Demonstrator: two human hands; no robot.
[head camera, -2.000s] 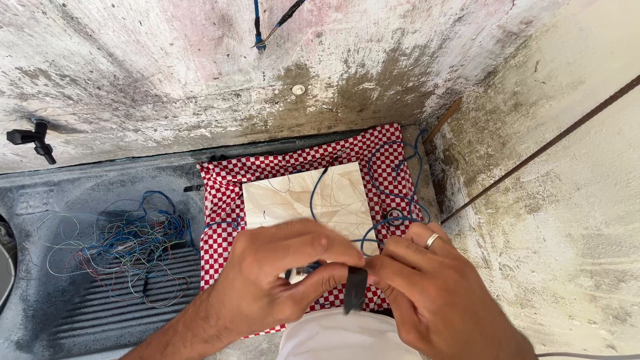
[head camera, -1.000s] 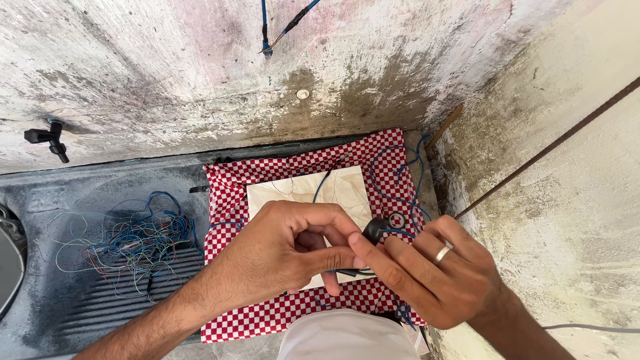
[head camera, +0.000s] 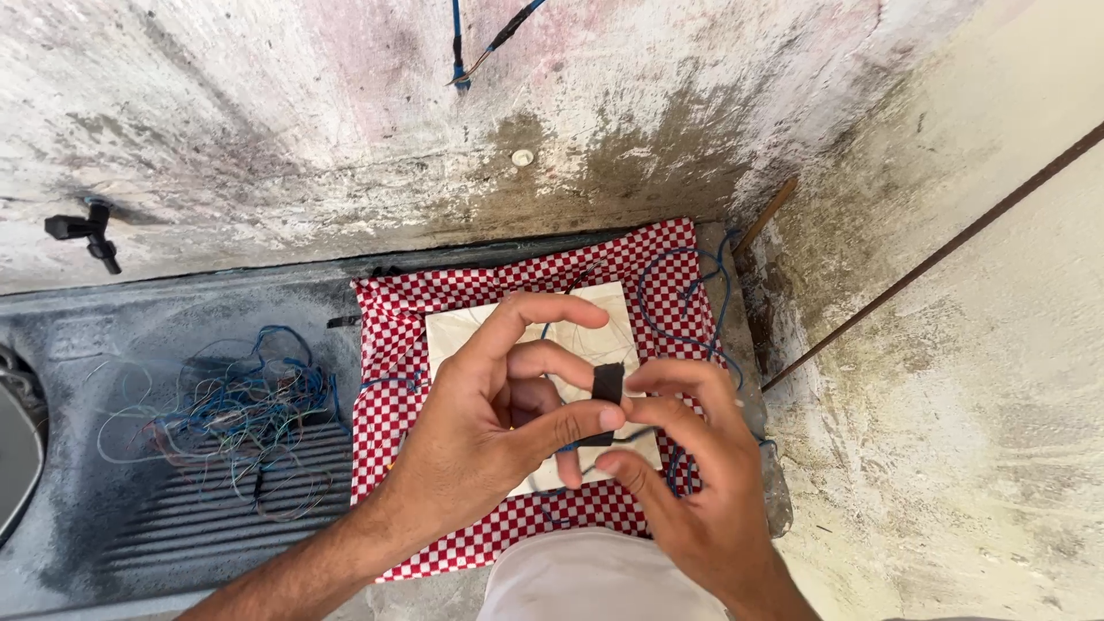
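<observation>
Between thumb and fingers, my left hand (head camera: 509, 414) pinches a blue electrical wire (head camera: 636, 436) together with a piece of black tape (head camera: 608, 382) that stands up from it. My right hand (head camera: 699, 457) is just to the right, its fingertips at the edge of the tape and its thumb lower, apart from the forefinger. Whether it grips the tape is hard to tell. Beneath both hands a cream marbled tile (head camera: 457, 332) lies on a red and white checked cloth (head camera: 483, 552). More blue wire (head camera: 729, 285) loops over the cloth's right side.
A tangle of thin coloured wires (head camera: 259, 414) lies on the ribbed part of a grey washboard sink (head camera: 95, 517). A black tap (head camera: 90, 233) juts from the stained wall. Taped blue wires (head camera: 461, 78) hang at the top. A rusty rod (head camera: 940, 250) crosses the right wall.
The round black thing by my right hand one second ago no longer shows. A strip of black tape now stands up at my left fingertips, and my right hand's thumb and fingers have spread.
</observation>
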